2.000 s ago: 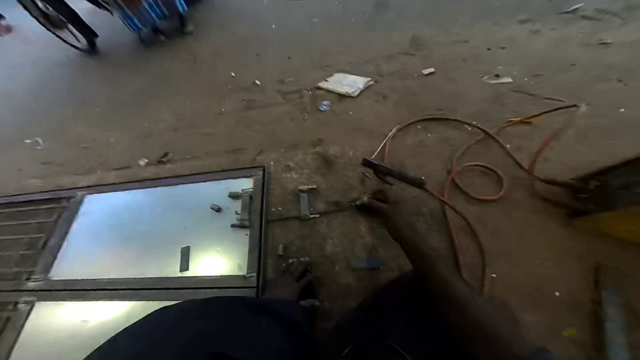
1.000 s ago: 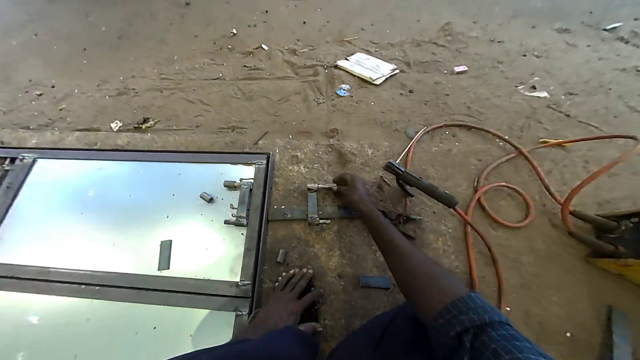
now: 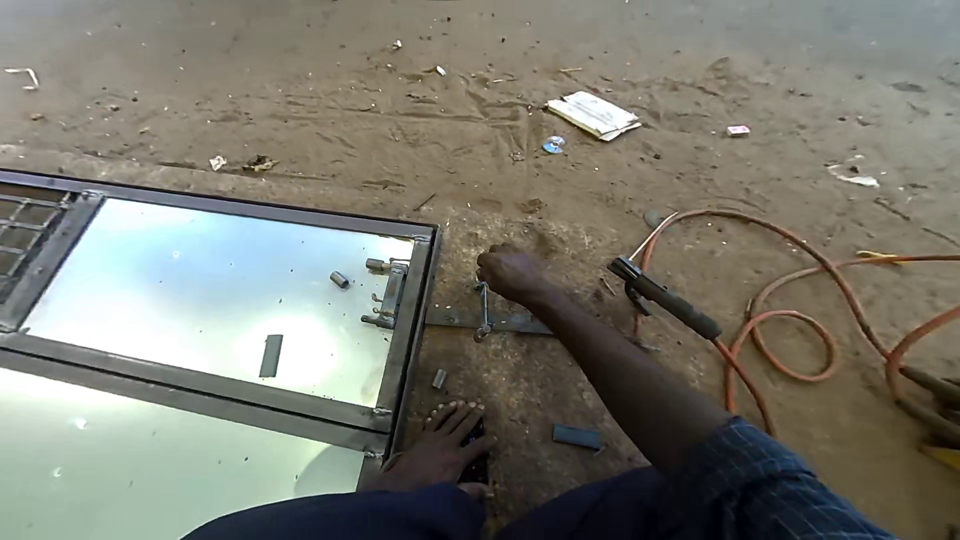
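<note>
My right hand (image 3: pixel 514 274) is closed around the upper end of a small metal bracket (image 3: pixel 484 307) with a short round barrel at its lower end. The bracket is seen narrow side on, over a flat steel strip (image 3: pixel 514 322) lying on the ground. At the bottom, my left hand (image 3: pixel 435 457) rests low beside the metal frame's corner, its fingers apart and nothing seen in them; a dark thing lies under its edge. On the frame's shiny sheet panel (image 3: pixel 202 285) are a similar bracket with barrels (image 3: pixel 391 294), a loose metal barrel (image 3: pixel 340 280) and a small flat plate (image 3: pixel 271 355).
A welding electrode holder (image 3: pixel 671 300) with a rod in its jaws lies right of my forearm, its orange cable (image 3: pixel 795 315) looping across the sand. Another barrel (image 3: pixel 439 378) and flat plate (image 3: pixel 577 436) lie near my legs. Folded paper (image 3: pixel 594 115) is farther off.
The bracket on the strip showed its broad side; now it is turned and looks narrow. My right hand has come from the strip's right part to the bracket's upper end.
</note>
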